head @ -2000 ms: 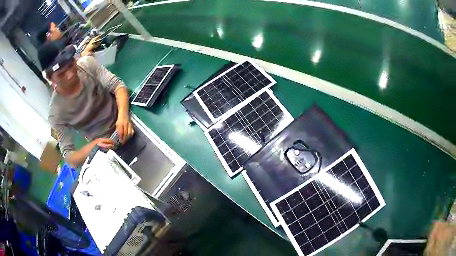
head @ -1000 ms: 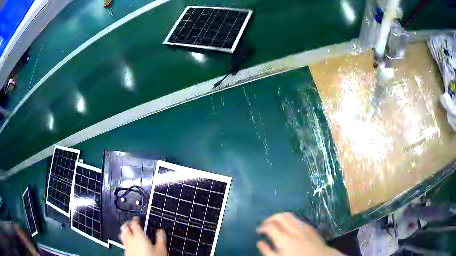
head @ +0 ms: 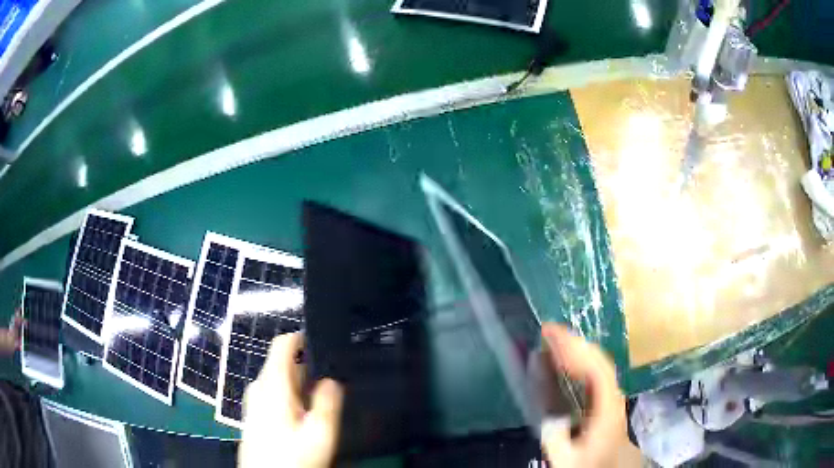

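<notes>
My left hand [head: 288,411] grips the lower left edge of a black back housing [head: 370,320], raised over the green bench. My right hand [head: 585,393] grips the lower end of a pale-edged solar panel [head: 485,283], tilted and seen nearly edge-on. The panel is motion-blurred. The two pieces are apart at the top; whether they touch low down is unclear. Several solar panels [head: 151,315] lie overlapping on the bench to the left, dark grid sides up.
A glue-smeared tan board [head: 704,228] is at the right, with a glue gun [head: 709,101] hanging over it. A white rag [head: 818,137] lies at its far edge. A pale rail [head: 302,146] borders the green belt, which carries another panel [head: 475,11]. Another person's hand shows far left.
Both hands, earlier empty, now hold the housing and the pale-edged panel. The exposed housing is gone from among the bench panels. The panel on the belt has shifted right and up in view.
</notes>
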